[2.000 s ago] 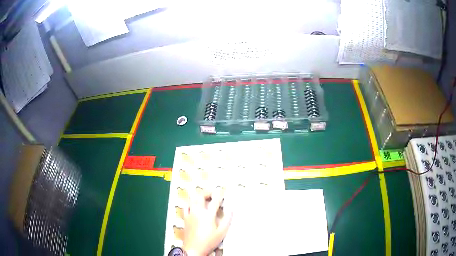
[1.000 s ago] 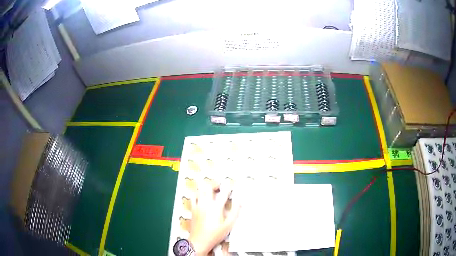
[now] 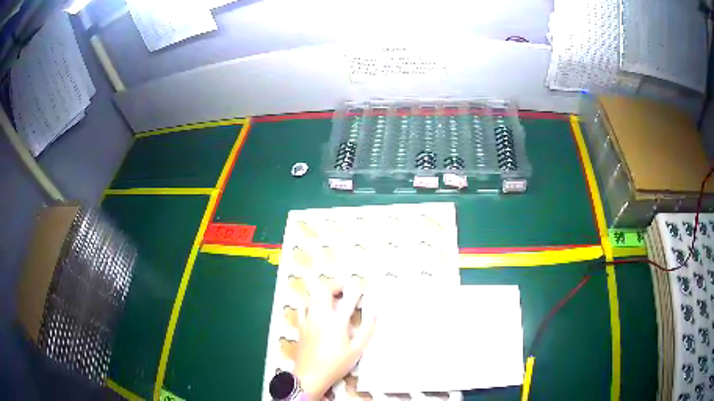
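Observation:
A white foam tray point(image 3: 376, 223) with rows of tan cutouts lies in front of me on the green mat. My left hand point(image 3: 333, 333), with a watch at the wrist, is palm down on its left part, fingers bent. A small dark spot shows by the fingertips; whether I grip anything cannot be told. A blank white sheet point(image 3: 446, 337) lies over the tray's lower right and beyond its edge. A yellow probe handle point(image 3: 528, 380) on a dark red wire stands at the bottom edge, right of the sheet, partly cut off. My right hand is not in view.
A clear rack point(image 3: 427, 145) with dark units stands at the back, a loose round part point(image 3: 299, 169) left of it. Clear plastic trays point(image 3: 86, 298) stand at the left. Brown cardboard point(image 3: 654, 145) tops a clear stack at right, near stacked filled foam trays point(image 3: 689, 313).
The camera view has shifted slightly, so the bench appears a little further right and higher. My left hand stays on nearly the same part of the tray; its wrist has turned slightly.

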